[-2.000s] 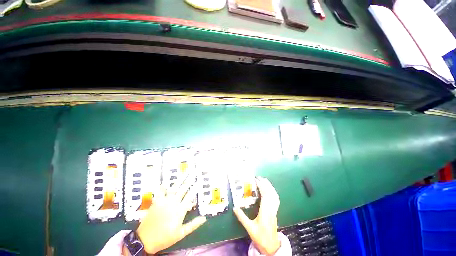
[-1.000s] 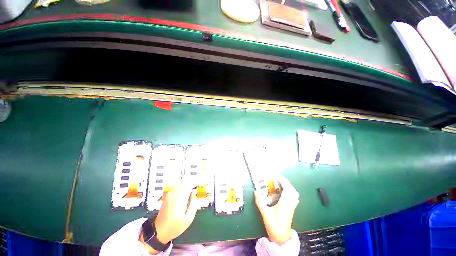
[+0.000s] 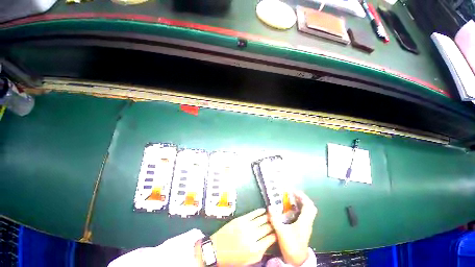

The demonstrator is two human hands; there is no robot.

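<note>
Three phone-sized housings lie side by side on the green mat, white face up, each with small dark rectangles and an orange patch: left (image 3: 155, 177), middle (image 3: 188, 181) and right (image 3: 221, 183). My right hand (image 3: 298, 224) grips the lower end of a small stack of housings (image 3: 276, 182), tilted, with dark edges showing at its left. My left hand (image 3: 244, 238) is beside it, fingertips at the stack's lower left edge; its fingers partly overlap my right hand. Whether it grips the stack is unclear.
A white note slip (image 3: 338, 166) with a pen (image 3: 351, 164) lies to the right, a small dark block (image 3: 352, 216) below it. A clear bottle (image 3: 20, 99) stands far left. Behind the dark gap, a shelf holds a pale disc (image 3: 276, 13) and a red-brown block (image 3: 324, 23). Blue crates (image 3: 416, 254) are below.
Five housings lay in a row; now three lie there and the others are stacked in my right hand. My left hand has moved right, off the row, to the stack. The view has shifted left.
</note>
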